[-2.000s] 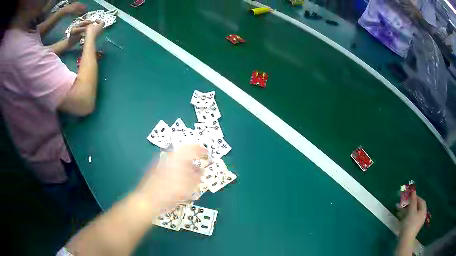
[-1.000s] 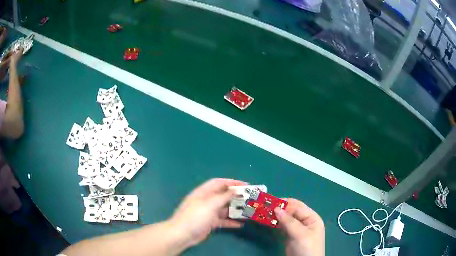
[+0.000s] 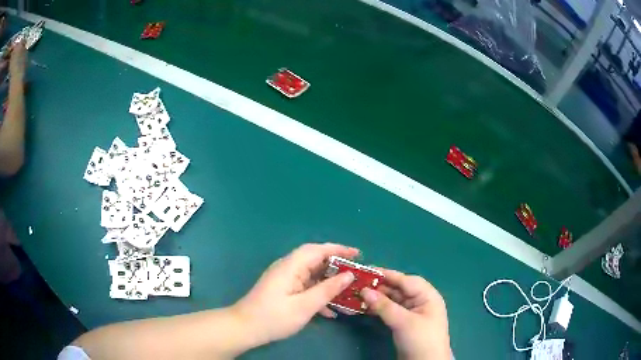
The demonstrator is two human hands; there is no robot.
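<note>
A red circuit board [image 3: 357, 283] lies on a white plate, whose white edge shows along the board's top and lower sides. My left hand [image 3: 299, 285] holds the left side, its thumb on the board's face. My right hand [image 3: 411, 309] holds the right side, its thumb near the lower right corner. The fingers hide the unit's underside and parts of both ends. A loose pile of white plates [image 3: 151, 176] with dark holes lies on the green bench to the left.
A white rail [image 3: 337, 150] separates bench and belt. The belt carries a white-edged red unit [image 3: 288, 83] and several red boards [image 3: 461, 162]. A white cable [image 3: 516, 309] and adapter [image 3: 561, 311] lie at right. A metal post [image 3: 597, 235] stands beyond. Another person's arm [image 3: 13, 116] is at far left.
The red board and white plate, offset from each other a second ago, now lie one on the other. My hands are closer together. The belt's boards have shifted left and up in view.
</note>
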